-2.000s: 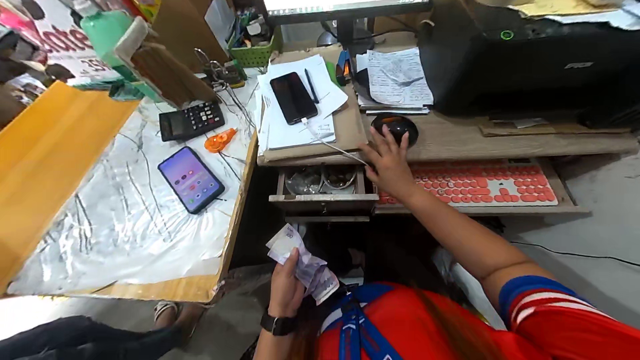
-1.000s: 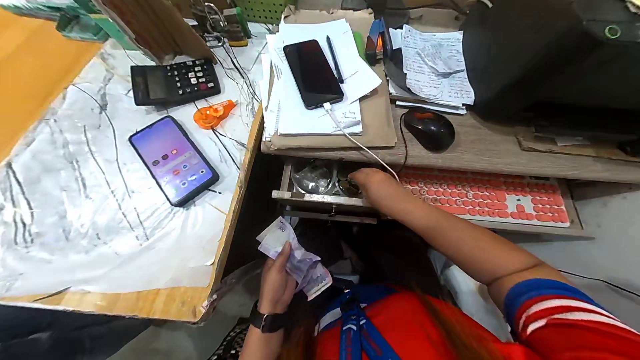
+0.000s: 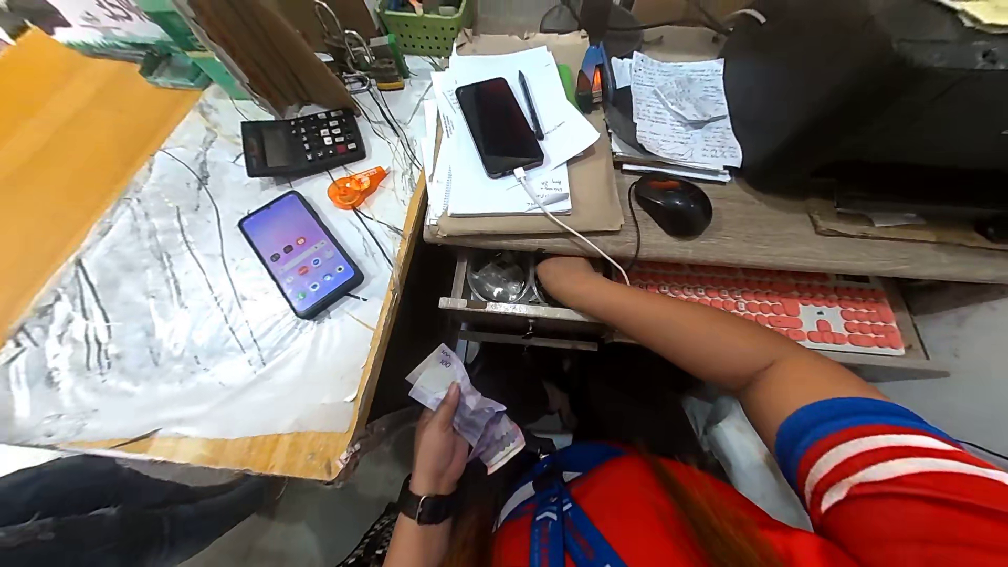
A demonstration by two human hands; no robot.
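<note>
Purple banknotes (image 3: 470,411), creased and fanned out, are gripped between the thumb and fingers of my left hand (image 3: 442,445) in front of the drawer. My right hand (image 3: 563,276) reaches into the pulled-out desk drawer (image 3: 520,311); its fingers are hidden under the desk edge, so what they touch cannot be seen. Beside it in the drawer, to the left, sits a clear round container (image 3: 498,277). A white charging cable (image 3: 571,228) runs from a black smartphone (image 3: 500,126) on stacked papers down over my right wrist area.
A lit smartphone (image 3: 302,253), a calculator (image 3: 303,143) and an orange correction tape (image 3: 357,187) lie on the left table. A black mouse (image 3: 673,206) rests on the desk above a pink keyboard (image 3: 756,303). Handwritten papers (image 3: 685,118) lie behind the mouse, beside a black printer (image 3: 874,102).
My right hand has gone from the desk edge near the mouse down into the drawer. My left hand still holds the banknotes. The view has moved closer to the desk.
</note>
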